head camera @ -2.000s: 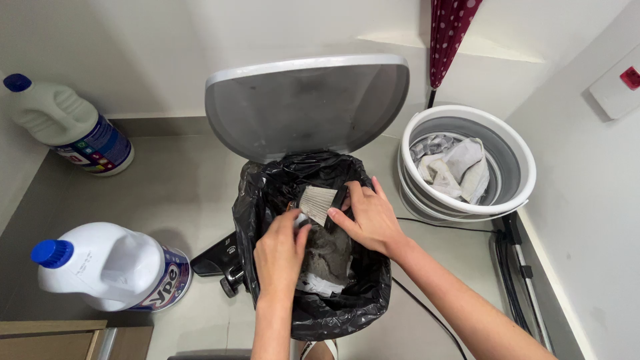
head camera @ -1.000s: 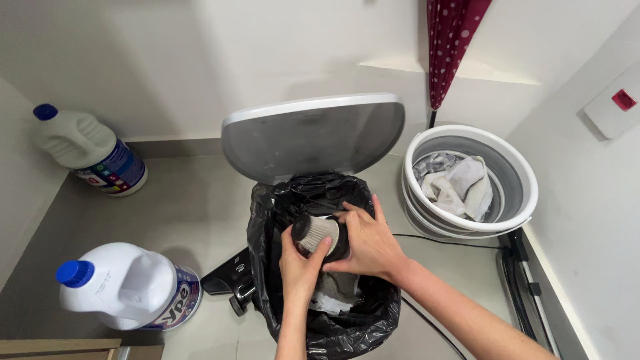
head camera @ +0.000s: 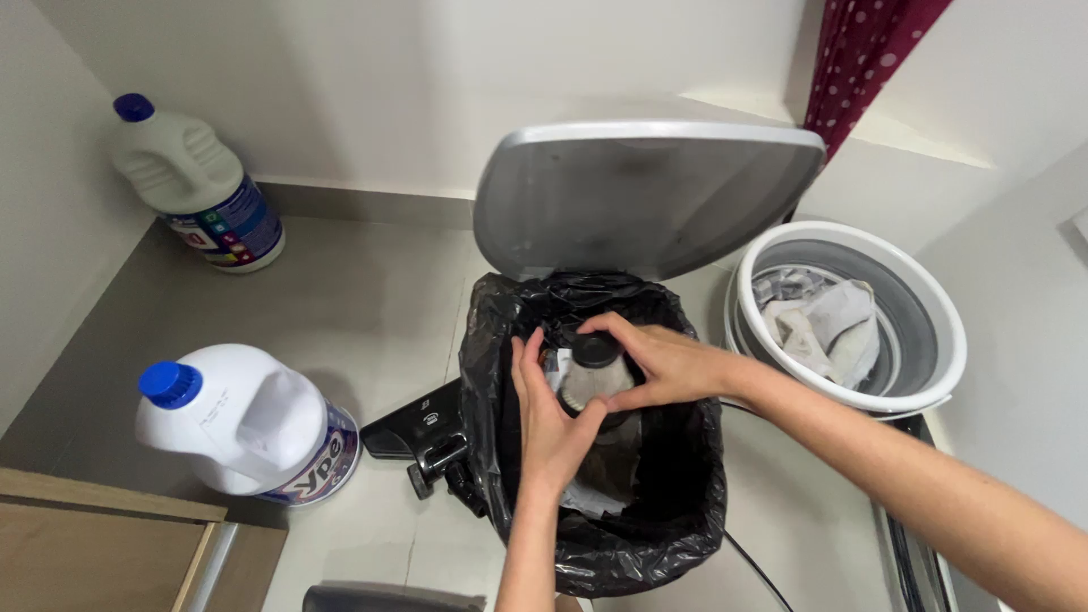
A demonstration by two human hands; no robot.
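Over the trash bin lined with a black plastic bag (head camera: 489, 425), both my hands are at a pleated filter (head camera: 595, 382) with a round black end cap. My right hand (head camera: 676, 365) grips the filter from the right, its fingers around the black cap. On the left, my left hand (head camera: 548, 416) touches the filter's lower side with the thumb, its other fingers raised and apart. Below the filter, grey dusty waste and pale scraps (head camera: 595, 497) lie in the bag. The bin's grey lid (head camera: 646, 204) stands raised behind.
White jugs with blue caps stand at left, one near (head camera: 229, 416) and one farther back (head camera: 187, 170). A black vacuum floor head (head camera: 421, 425) lies beside the bin. At right are a bucket holding cloths (head camera: 956, 340), a dark cord (head camera: 756, 565) and a polka-dot umbrella (head camera: 867, 68). A wooden cabinet (head camera: 93, 552) is lower left.
The filter has been turned: its pleats faced up before, and its black cap now shows on top. My left hand's fingers have spread away from it.
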